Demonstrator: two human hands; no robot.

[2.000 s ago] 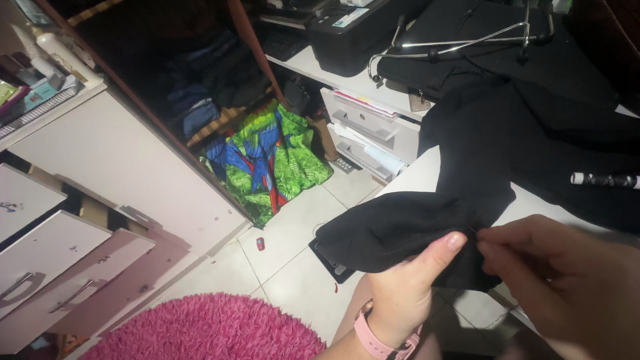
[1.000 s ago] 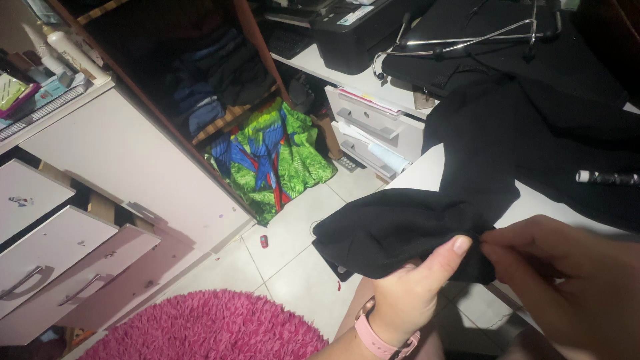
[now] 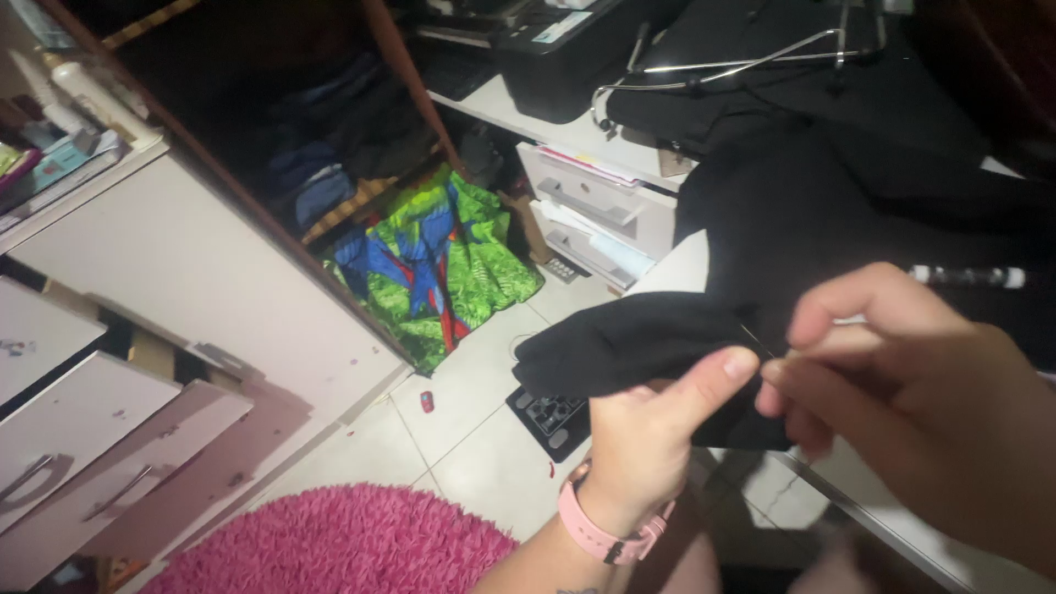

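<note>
My left hand (image 3: pixel 660 429), with a pink-strapped watch (image 3: pixel 606 528) at its wrist, grips black fabric (image 3: pixel 627 338) with the thumb on top. Just right of that thumb, my right hand (image 3: pixel 866 379) pinches a thin sewing needle (image 3: pixel 755 340) between thumb and fingertips. The needle slants up and left over the cloth. Whether its tip touches the fabric, I cannot tell, and no thread can be made out. More of the black cloth (image 3: pixel 784 206) spreads over the white table. A dark tube with white ends (image 3: pixel 969 276) lies on it behind my right hand.
A metal wire stand (image 3: pixel 742 64) rests on the cloth near a black printer (image 3: pixel 561 58). Below are white drawers (image 3: pixel 594 190). Green patterned fabric (image 3: pixel 487 256) hangs to the tiled floor beside a small red object (image 3: pixel 426 402), near a pink shaggy rug (image 3: pixel 346 544). Open drawers (image 3: pixel 91 429) jut out at left.
My right hand has drawn slightly back from the fold of cloth, and the needle now shows between its fingertips. My left hand keeps its grip on the fabric.
</note>
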